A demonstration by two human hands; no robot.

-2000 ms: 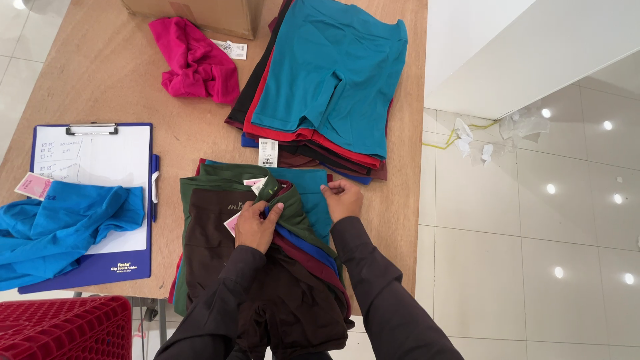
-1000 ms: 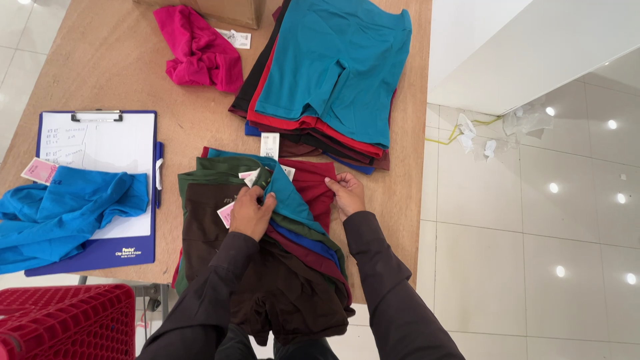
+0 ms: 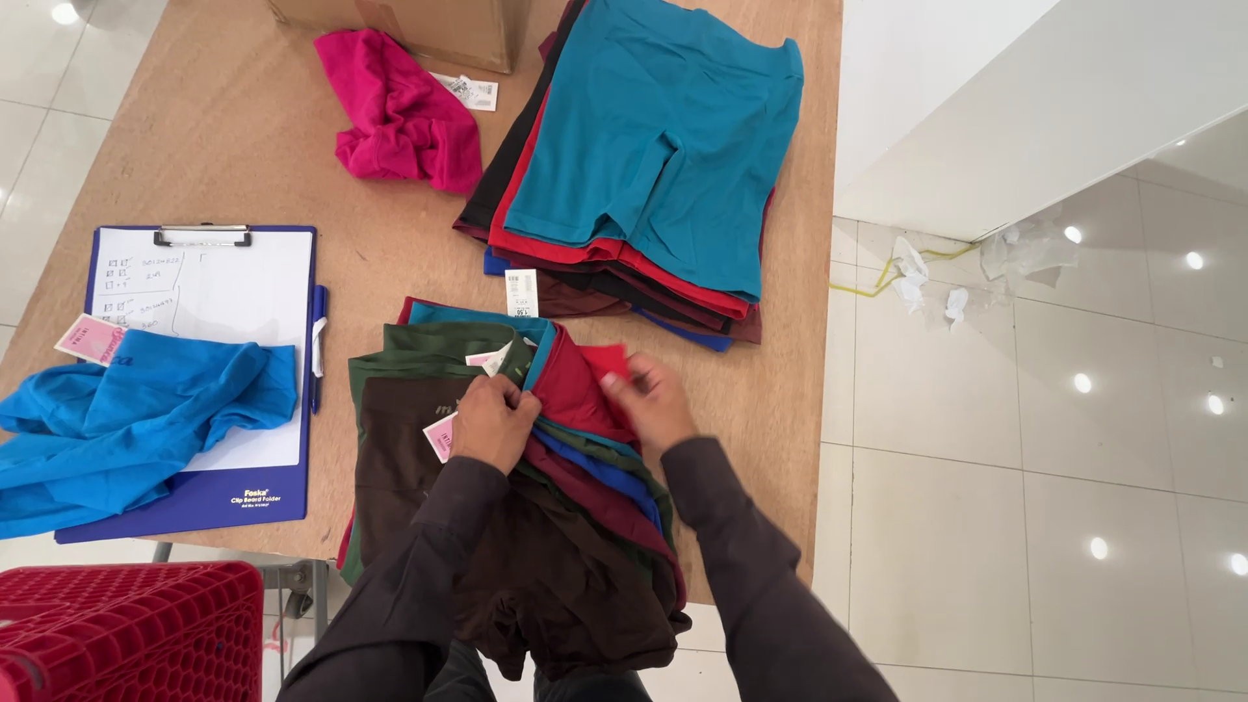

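Observation:
A pile of stretch shorts lies at the near table edge, dark brown pair (image 3: pixel 400 429) on top, with green, teal, blue and maroon layers fanned at its right. My left hand (image 3: pixel 497 419) grips the folded-back upper layers near the waistbands, beside pink-and-white tags. With my right hand (image 3: pixel 653 400) I pinch the corner of a bright red garment (image 3: pixel 606 361) at the pile's right side. A dark red layer (image 3: pixel 570 390) lies folded between both hands. Just beyond is a second stack with teal shorts (image 3: pixel 673 127) on top.
On the wooden table (image 3: pixel 292 195) are a crumpled magenta garment (image 3: pixel 400 117), a cardboard box (image 3: pixel 458 29) and a blue clipboard (image 3: pixel 244 497) with handwritten paper, a pen (image 3: pixel 318 341) and a bright blue garment (image 3: pixel 146 400) over it. A red plastic basket (image 3: pixel 136 624) stands at lower left.
Teal, then dark red layers have been turned back toward my left hand. My right hand has gone from a teal layer to a dark red one and now to a bright red one.

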